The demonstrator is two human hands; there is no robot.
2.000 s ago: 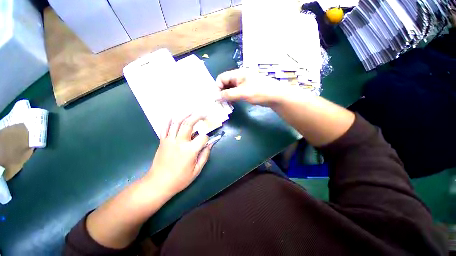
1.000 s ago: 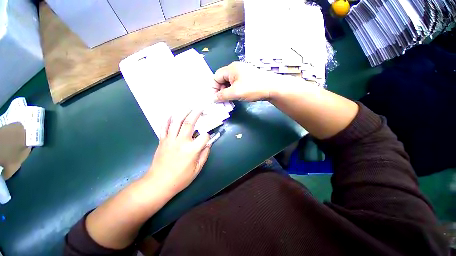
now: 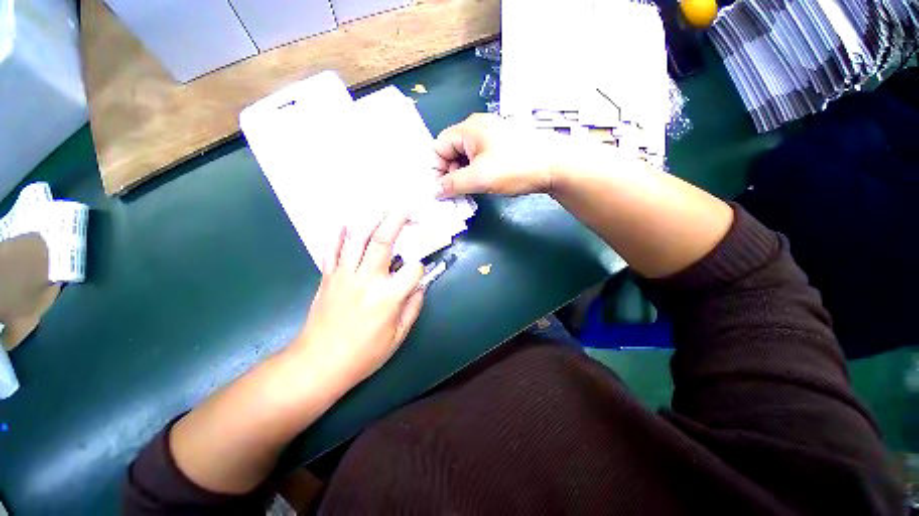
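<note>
A fanned stack of flat white boxes (image 3: pixel 338 161) lies on the dark green table, with a rounded, slotted tab at its far left end and staggered flaps at the near right. My left hand (image 3: pixel 365 292) rests with spread fingers on its near edge; a small white label strip (image 3: pixel 433 272) sticks out between thumb and forefinger. My right hand (image 3: pixel 484 161) is over the stack's right edge, thumb and forefinger close together. Whether a sticker is between those fingertips is too small to tell.
A brown board (image 3: pixel 151 131) bears upright white boxes. A white carton stack (image 3: pixel 579 60) lies on clear plastic at the back. Grey-white folded stacks (image 3: pixel 786 60) and an orange fruit (image 3: pixel 697 11) are at right. A label roll (image 3: pixel 69 242) is at left; a tan scrap (image 3: pixel 485 269) lies near.
The camera view has shifted slightly, so the table objects sit a little differently. Both hands stay in nearly the same place on the stack, with only slight movement of the right fingers.
</note>
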